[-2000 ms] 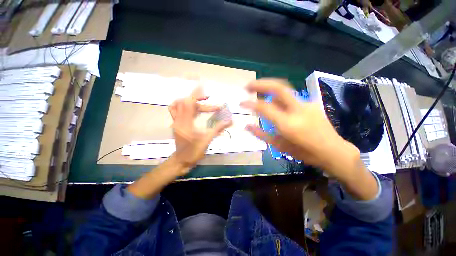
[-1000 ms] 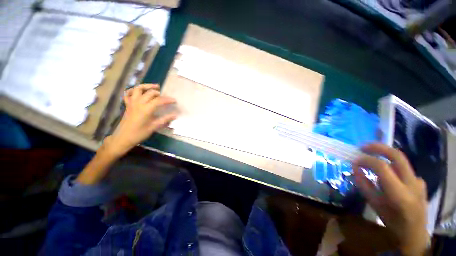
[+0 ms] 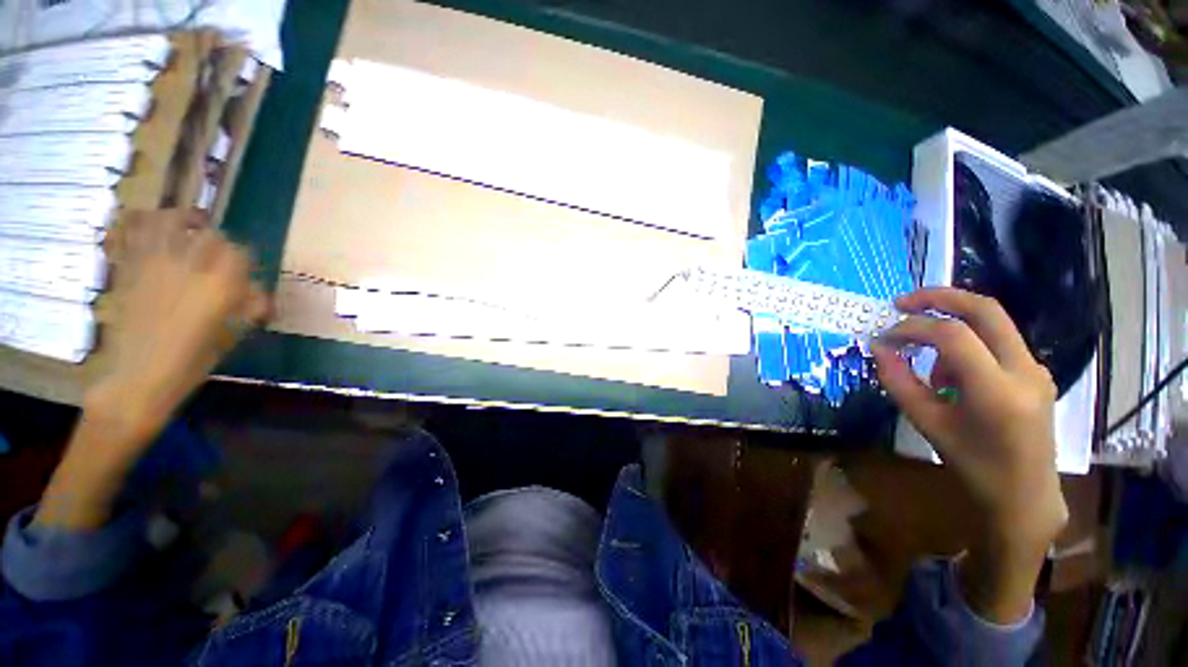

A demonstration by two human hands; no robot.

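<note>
My right hand pinches the right end of a pale strip with rows of small round marks. The strip spans from the board's right part over the pile of blue strips. A thin dark lead shows at its left end. My left hand is blurred at the left, over the edge of the stacked cardboard layers; whether it holds anything cannot be told. White pieces lie across the upper part of the cardboard sheet. Another white piece lies along its lower part, with a thin dark lead at its left end.
Stacked cardboard layers with white pieces stand at the left. A white tray holding a glossy black bundle is at the right. Beyond it are boards with narrow white pieces. A carton with scraps sits below the bench at right.
My left hand has moved from the board's left end to the stacked layers. My right hand still holds the strip, which now shows its round marks clearly. The camera view has turned.
</note>
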